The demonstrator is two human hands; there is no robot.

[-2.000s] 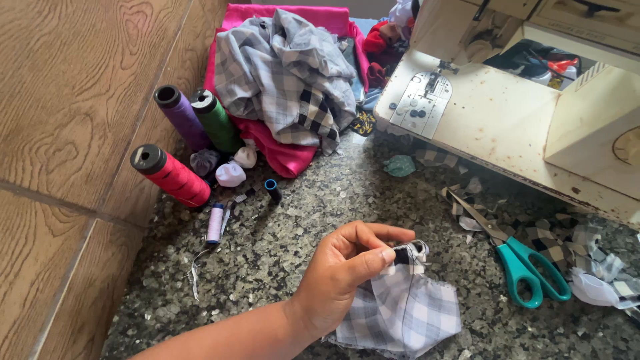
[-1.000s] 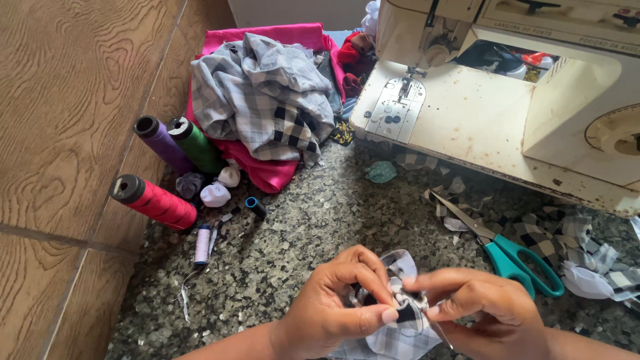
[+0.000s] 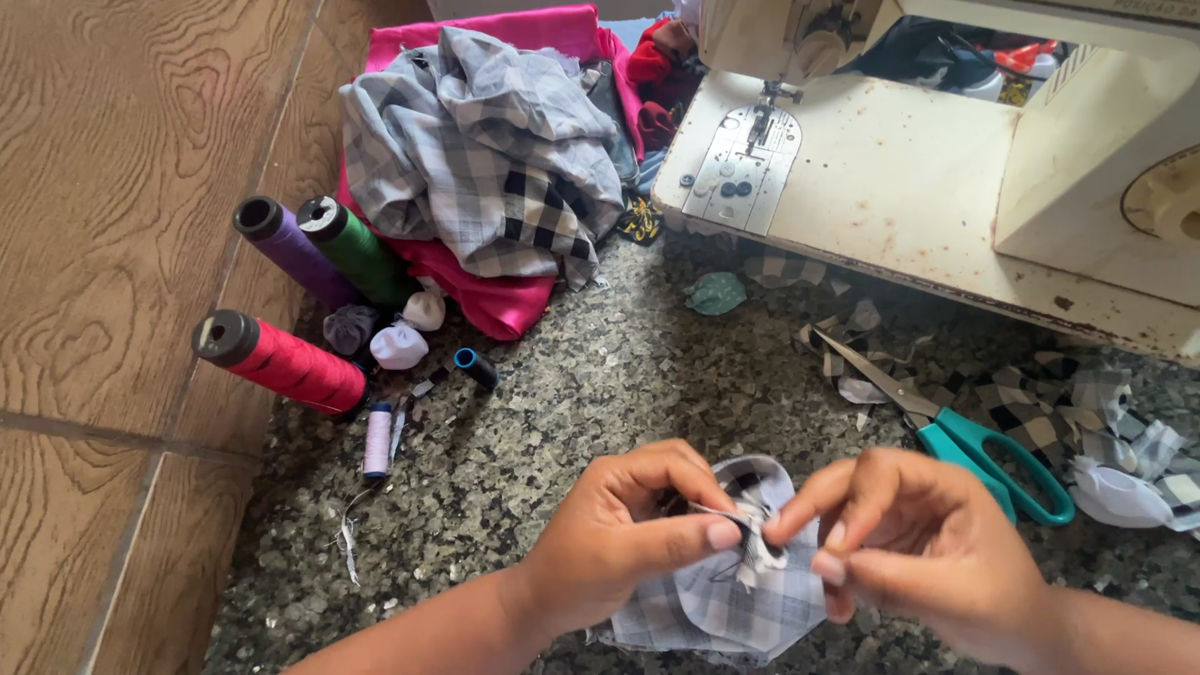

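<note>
My left hand (image 3: 633,534) pinches the gathered edge of a grey checked fabric piece (image 3: 741,605) between thumb and forefinger. The piece has a dark and white gathered part in its middle and drapes down onto the speckled stone counter. Close on its right, my right hand (image 3: 909,544) has its forefinger at the gathers and its thumb and other fingers bent together. Whether those fingers hold a needle or thread is too small to tell. Teal-handled scissors (image 3: 998,459) lie partly open just beyond my right hand.
A sewing machine (image 3: 872,169) stands at the back right, small buttons on its plate. Large thread cones, one red (image 3: 291,364), stand at left near a small lilac spool (image 3: 377,441). Checked cloth (image 3: 487,141) is heaped on pink fabric (image 3: 516,305). Fabric scraps (image 3: 1031,403) lie at right.
Two seconds ago only my left hand was in view, holding the checked piece. My right hand has come in from the right and is at the gathers.
</note>
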